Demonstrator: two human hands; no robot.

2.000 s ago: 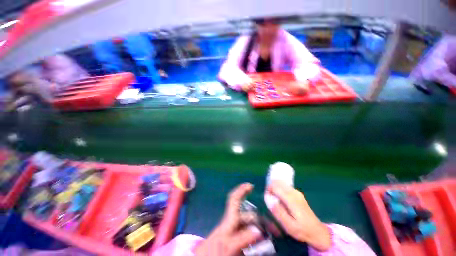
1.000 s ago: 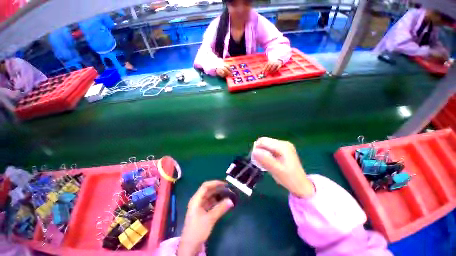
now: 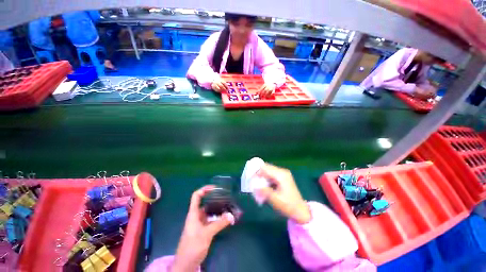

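My left hand (image 3: 194, 228) is shut on a small dark unit (image 3: 219, 199), blurred, with a light strip at its lower edge. My right hand (image 3: 285, 194) is to the right of it and pinches a white wipe (image 3: 261, 194). A white block or small bottle (image 3: 251, 173) shows just behind the right fingertips, partly hidden by the wipe and hand. The unit and the wipe are apart.
A red tray (image 3: 53, 212) of coloured binder clips (image 3: 109, 218) is at left, with a yellowish ring (image 3: 146, 187) and blue stick (image 3: 147, 239). Another red tray (image 3: 397, 210) holds teal clips (image 3: 359, 194) at right. Across the belt (image 3: 133, 133), a person handles a red grid tray (image 3: 293, 96).
The view has swung right. The wipe has moved away from the dark unit, which sits lower in my left hand. The white block, hidden one second ago, shows again.
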